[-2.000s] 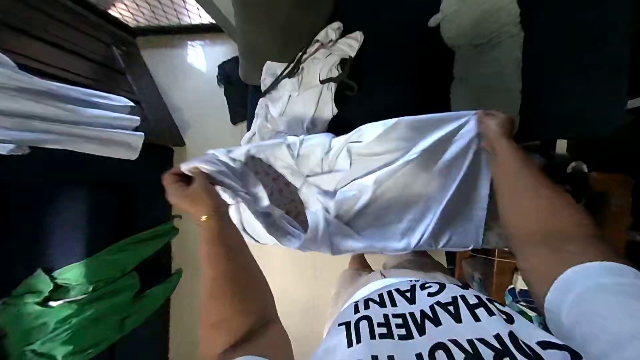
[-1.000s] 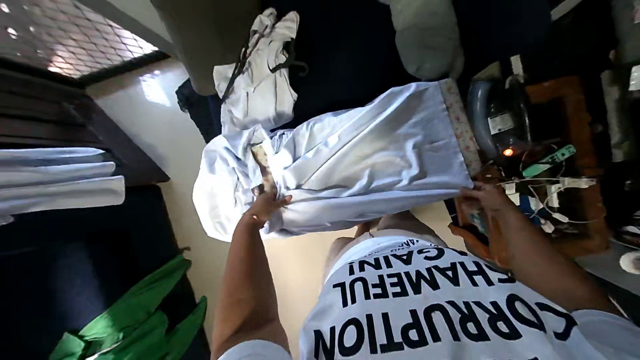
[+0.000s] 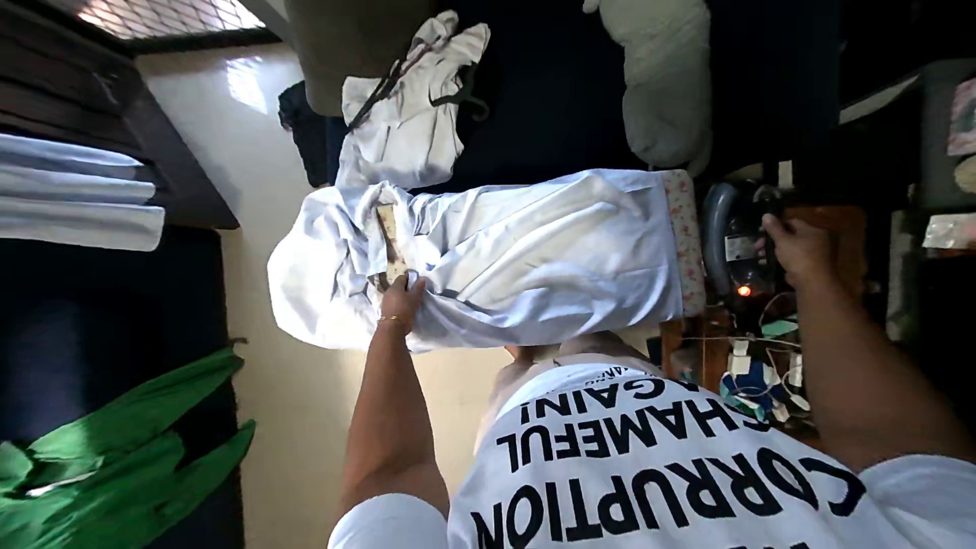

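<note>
A white garment lies wrinkled along a padded ironing board whose floral cover shows at the right end and through an opening in the cloth. My left hand pinches the garment's edge beside that opening, at the left part of the board. At the right, my right hand is closed around the dark handle of a clothes iron. The iron stands just past the board's right end and has a lit orange-red light. Its soleplate cannot be made out.
Behind the board lies another white garment with dark hangers. A grey plush item rests on a dark surface. Cables and white plugs crowd the area below the iron. Green cloth and folded white cloth are at the left.
My right hand has moved from the garment's near right corner to the iron's handle. The garment, held up between both hands two seconds ago, now lies on the board.
</note>
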